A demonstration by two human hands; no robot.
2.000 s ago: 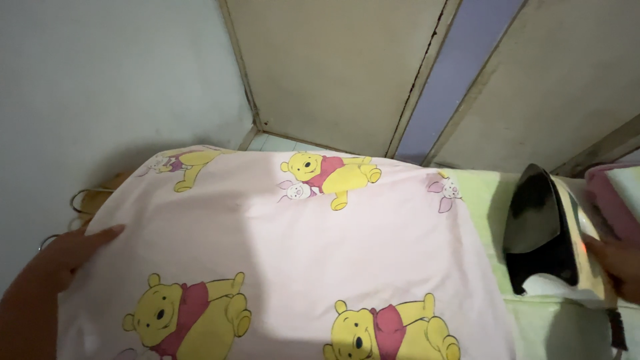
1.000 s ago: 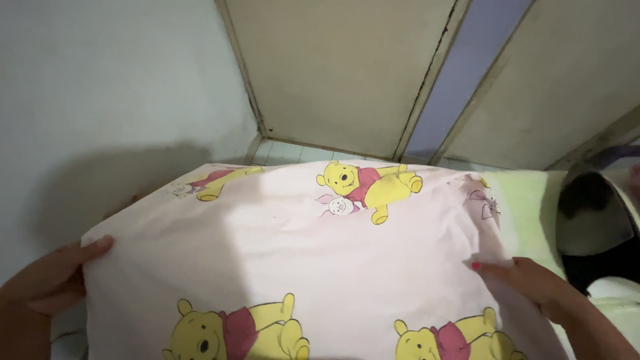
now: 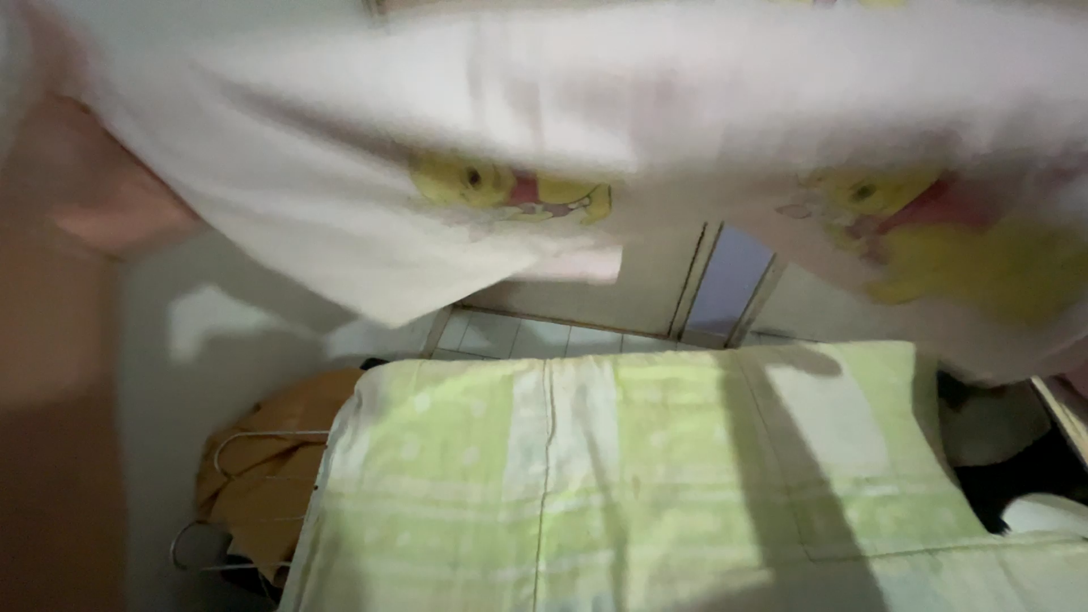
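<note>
A pink cloth with printed yellow bears is lifted in the air, blurred by motion, above a green and white checked cloth cover on an ironing board. My left hand is at the upper left, blurred, with its fingers at the edge of the pink cloth and gripping it. My right hand is not visible; the raised cloth fills the upper right. Part of the dark clothes iron shows at the right edge of the cover.
Left of the board are wire hangers and an orange-brown garment. Behind the board stand a wall, door panels and a white tiled floor.
The pink cloth, which lay over the board with both hands on it a second ago, has been raised. The green cover beneath now shows. My right hand has gone out of sight.
</note>
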